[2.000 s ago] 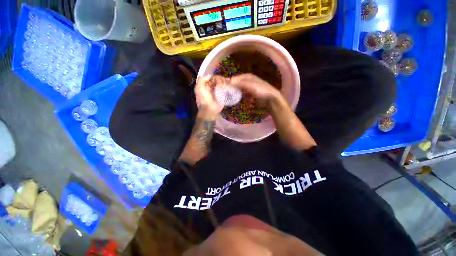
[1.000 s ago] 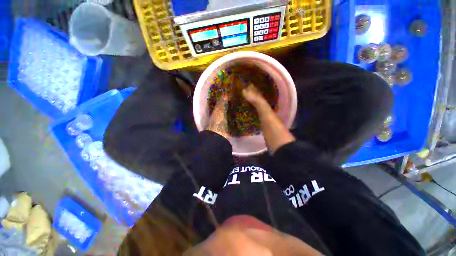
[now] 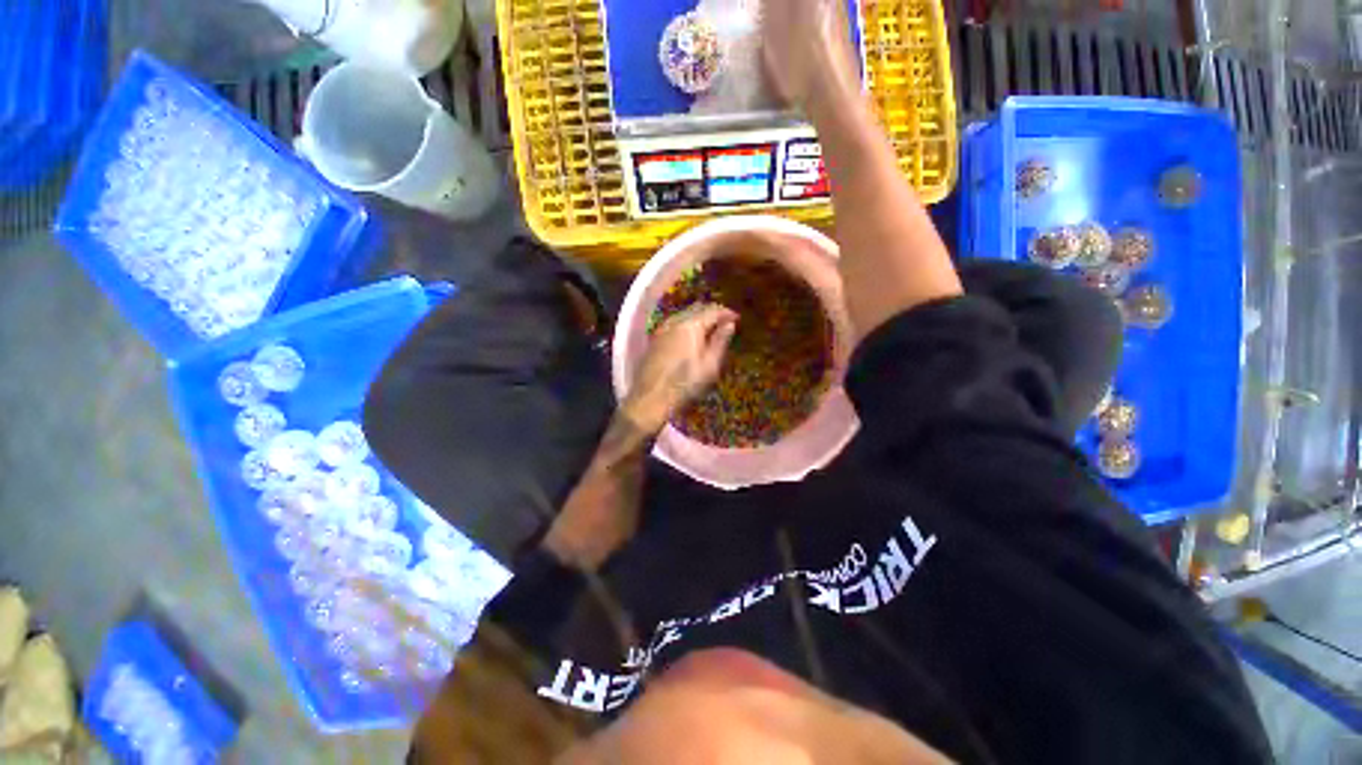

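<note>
The pink bucket stands between my legs with mixed coloured beads in it. My left hand is over the beads, its fingers curled; whether it holds anything is hidden. My right hand reaches over the weighing scale and is cut off by the top edge, so its fingers and any held thing cannot be made out. A speckled filled ball sits on the scale's blue platform, left of my right hand.
The scale stands on a yellow crate. The left blue tray holds clear balls; the right blue tray holds speckled balls. A blue tray of small clear pieces and a translucent jug are upper left.
Both hands were together at a whitish ball, then down in the beads. Now my right hand has moved up to the scale and my left has lifted slightly. The view shows more of the scale.
</note>
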